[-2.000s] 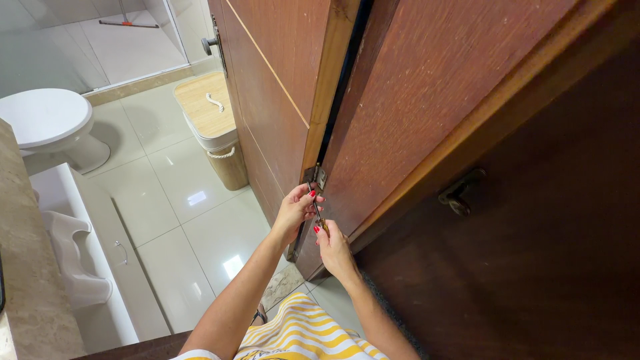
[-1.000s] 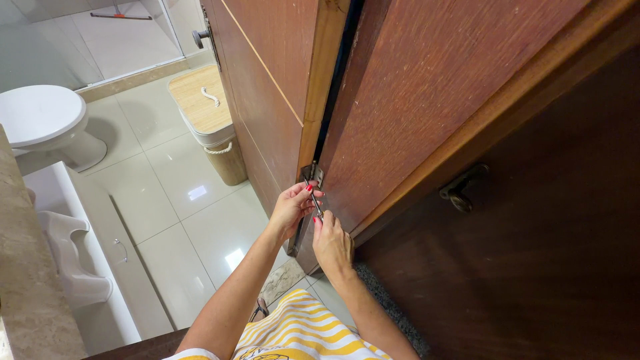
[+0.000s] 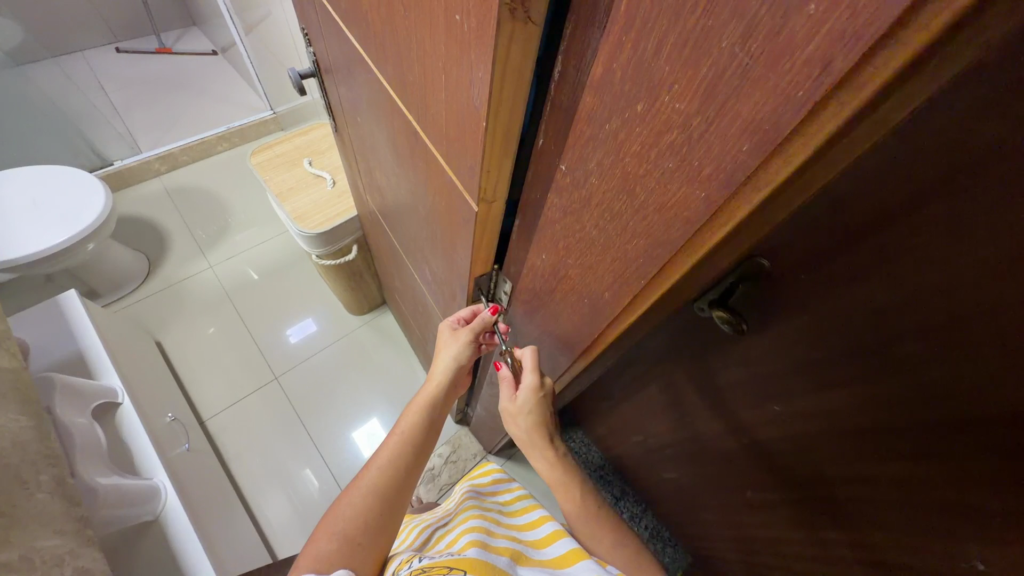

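Observation:
A metal door hinge (image 3: 498, 288) joins the edge of a brown wooden door (image 3: 416, 104) to the wooden frame beside it. My right hand (image 3: 528, 400) grips the handle of a screwdriver (image 3: 503, 342), whose shaft points up toward the hinge leaf on the door's edge. Around the shaft, just below the hinge, are the fingers of my left hand (image 3: 466, 340), thumb and forefinger pinching it. The screwdriver's tip is at the hinge; whether it sits in a screw cannot be told.
Beyond the door stand a hamper with a wooden lid (image 3: 300, 172) and a white toilet (image 3: 52, 216). An open white drawer (image 3: 180, 496) is at lower left. On the right is a dark door with a brass-coloured handle (image 3: 724, 308). A floor squeegee (image 3: 164, 50) lies farther back.
My right hand has shifted slightly on the screwdriver between frames. Both hands stay at the hinge, with the screwdriver held throughout.

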